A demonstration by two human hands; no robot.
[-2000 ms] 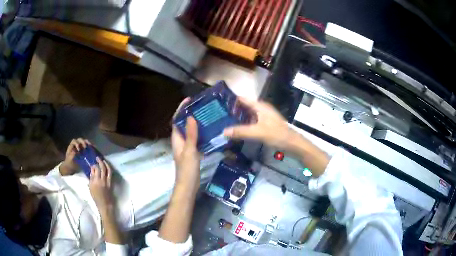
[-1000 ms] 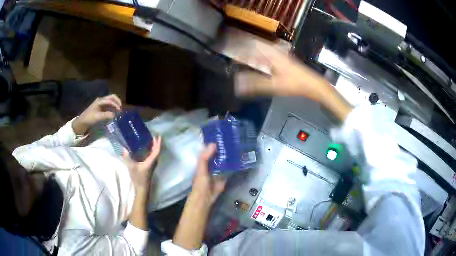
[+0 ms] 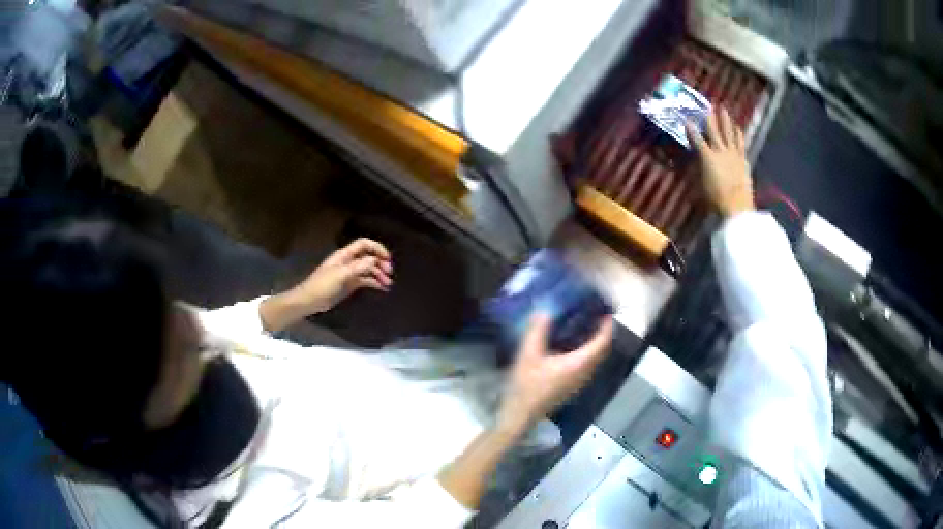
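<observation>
My right hand [image 3: 722, 155] reaches over the reddish ribbed rollers [image 3: 629, 155], its fingers touching a small retail box [image 3: 674, 107] with glossy highlights that lies on them. The fingers are spread at the box's lower right edge. My left hand is not in view. A second, navy box [image 3: 533, 294], blurred, is held up in front of the rollers' near end. The hand under it appears to belong to the worker on the left, as its sleeve runs into that worker's white clothing.
The worker's other hand [image 3: 352, 274] shows no box. A white housing [image 3: 548, 88] with an orange-brown edge strip [image 3: 341, 103] runs beside the rollers. Brown cartons [image 3: 222, 155] stand behind. The machine panel [image 3: 620, 455] with red and green lights is at the lower right.
The view has swung toward the rollers. My right hand has moved up onto the box there. My left hand no longer shows. The other worker's hands have separated.
</observation>
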